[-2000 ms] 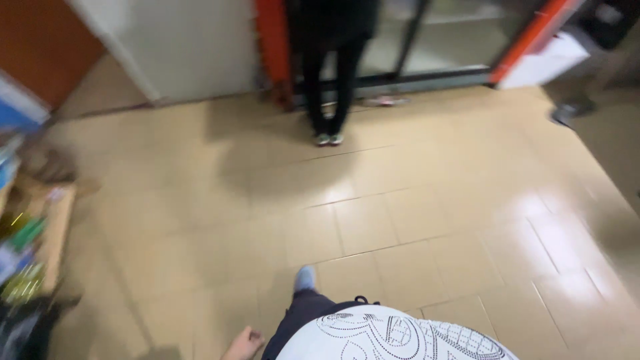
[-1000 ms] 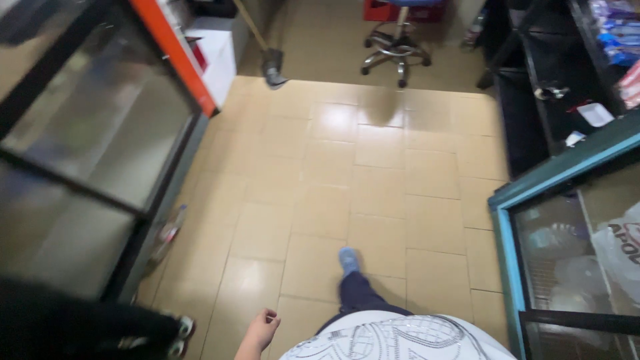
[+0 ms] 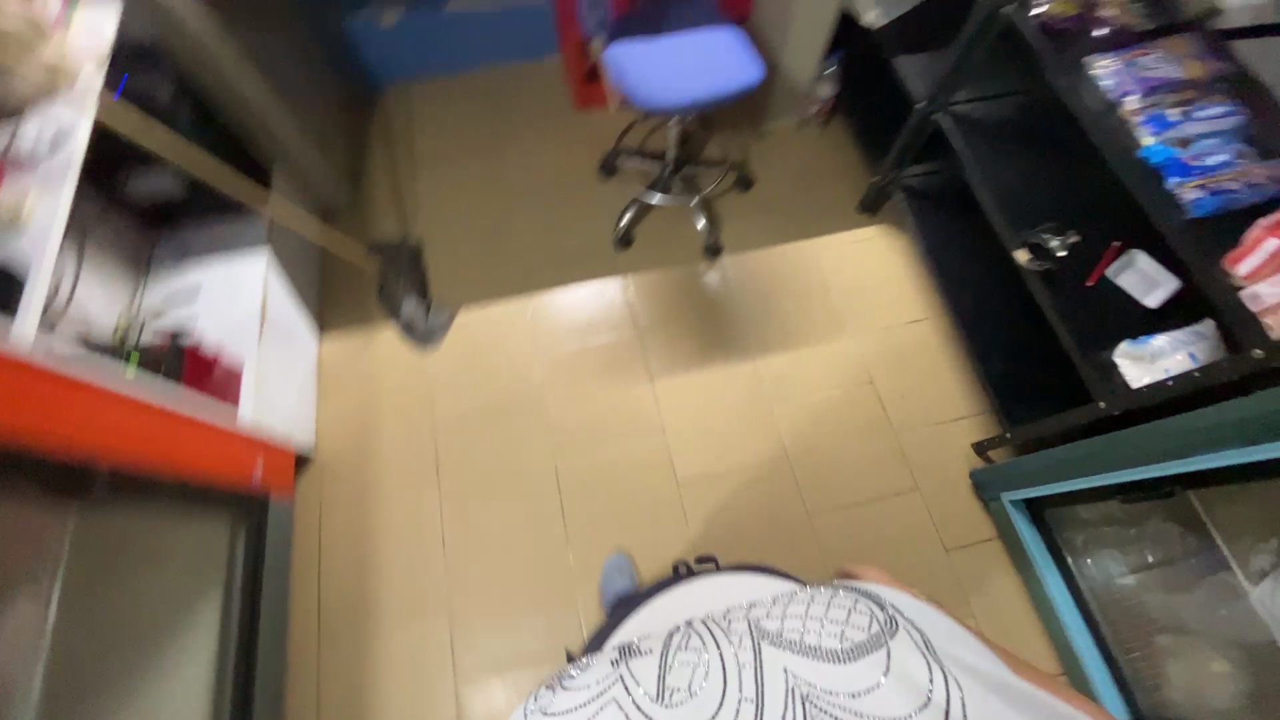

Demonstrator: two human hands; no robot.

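My right hand (image 3: 868, 574) shows only in part beside the edge of my white patterned shirt (image 3: 760, 650), with the forearm running down to the lower right; its fingers are too hidden to read. It hangs over the tiled floor, and the teal-framed glass case (image 3: 1065, 590) stands to its right. My left hand is outside the view. A foot in a light blue covering (image 3: 618, 578) shows ahead of the shirt.
A swivel stool with a blue seat (image 3: 685, 68) stands ahead on casters. Black shelving (image 3: 1030, 190) with packaged goods is at the right. A long-handled tool (image 3: 405, 290) leans at the left, near an orange-edged glass cabinet (image 3: 150, 420).
The view has swung round from the person standing by the glass cabinet toward the stool. My left hand, visible in both earlier frames, has gone out of view; part of my right hand now shows.
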